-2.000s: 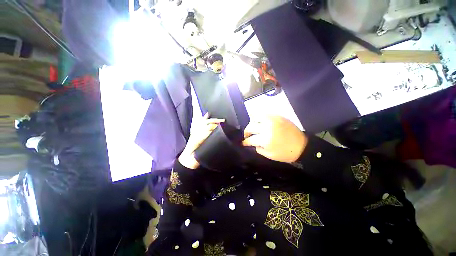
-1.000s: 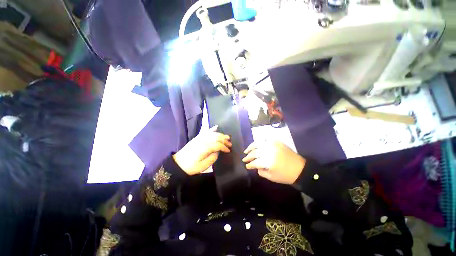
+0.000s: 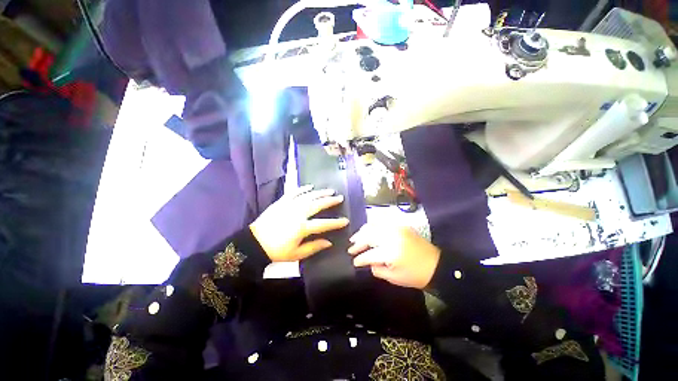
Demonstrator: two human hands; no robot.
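The cream-white sewing machine (image 3: 446, 82) stands across the table. A black strip (image 3: 318, 175) runs from its needle area towards me, with a purple edge (image 3: 355, 195) along its right side. My left hand (image 3: 299, 225) lies on the black strip with fingers spread, pressing it flat. My right hand (image 3: 394, 254) is at the strip's right edge, fingertips on it; whether it pinches the cloth is unclear. Purple fabric panels lie left of the needle (image 3: 208, 201) and under the machine arm (image 3: 452, 195). Orange-red snips (image 3: 402, 184) lie on the bed right of the needle.
The lamp (image 3: 264, 108) glares left of the needle. A tan wooden strip (image 3: 554, 205) lies right of the arm. A grey tray (image 3: 648, 184) is at the table's right end. A turquoise basket (image 3: 628, 316) with magenta cloth stands at the lower right. Bunched purple cloth (image 3: 182, 45) is at the upper left.
The view has shifted to show more of the machine. My left hand has opened from curled to spread flat on the strip. The strip, folded up earlier, now lies flat.
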